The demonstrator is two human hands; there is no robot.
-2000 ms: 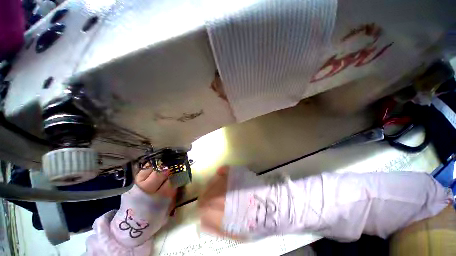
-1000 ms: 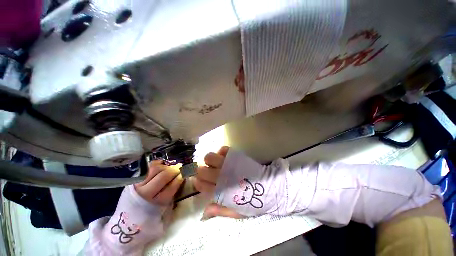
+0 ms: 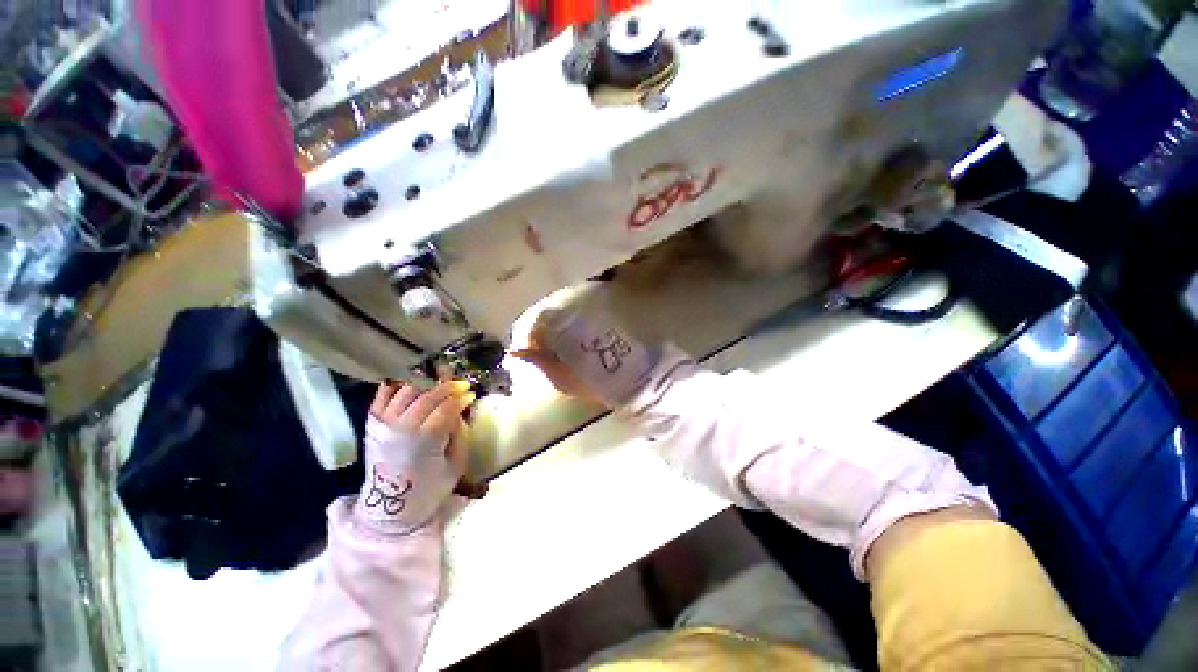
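A white sewing machine head [image 3: 578, 184] crosses the view. Its presser foot and needle area [image 3: 476, 365] is at the lower left end, below a pale tension dial [image 3: 418, 299]. My left hand [image 3: 421, 418], in a pale pink sleeve, has its fingertips just left of the presser foot; what they hold is hidden. My right hand [image 3: 549, 357] is right of the needle, under the arm, partly blurred; its grip cannot be told. Dark navy cloth [image 3: 217, 446] lies on the table to the left, with a white strip [image 3: 315, 404] hanging in front of it.
Scissors [image 3: 904, 295] with red and black handles lie on the right of the machine bed [image 3: 565, 414]. A blue plastic crate [image 3: 1104, 453] stands at the right. Magenta cloth [image 3: 223, 105] hangs at the upper left. Dark cloth with a white band is behind the crate.
The view has pulled back and shows more of the machine and table. My right hand has moved apart from my left. The small grey piece seen between my hands no longer shows clearly.
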